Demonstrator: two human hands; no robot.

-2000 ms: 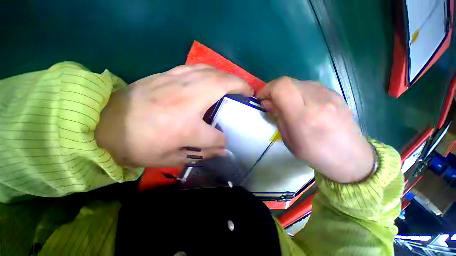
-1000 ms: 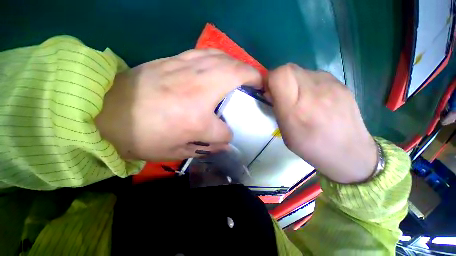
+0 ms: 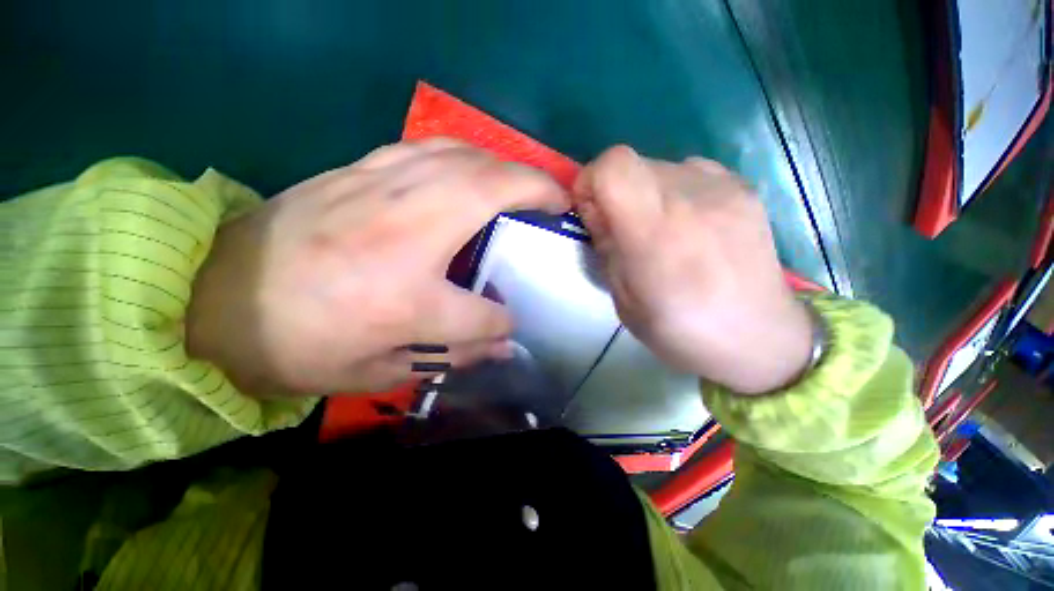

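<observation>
A display panel with a pale, shiny face and dark border lies in a red foam tray in front of me. A thin dark cable crosses its face. My left hand lies over the panel's left side, with its thumb and forefinger around the far corner. Small black strips are stuck on its fingers. My right hand has its fingertips closed on the panel's far edge, close to the left fingertips. What lies under the fingertips is hidden.
The trays sit on a glossy dark-green surface, with a metal rail running down the right of centre. Another pale panel in a red tray stands at the upper right. More red trays and blue items show at the right edge. My dark clothing hides the panel's near part.
Both hands and the panel moved slightly away, then back nearer and a little left in the view. The fingertips stay at the same far edge. The right hand now covers the yellow tape.
</observation>
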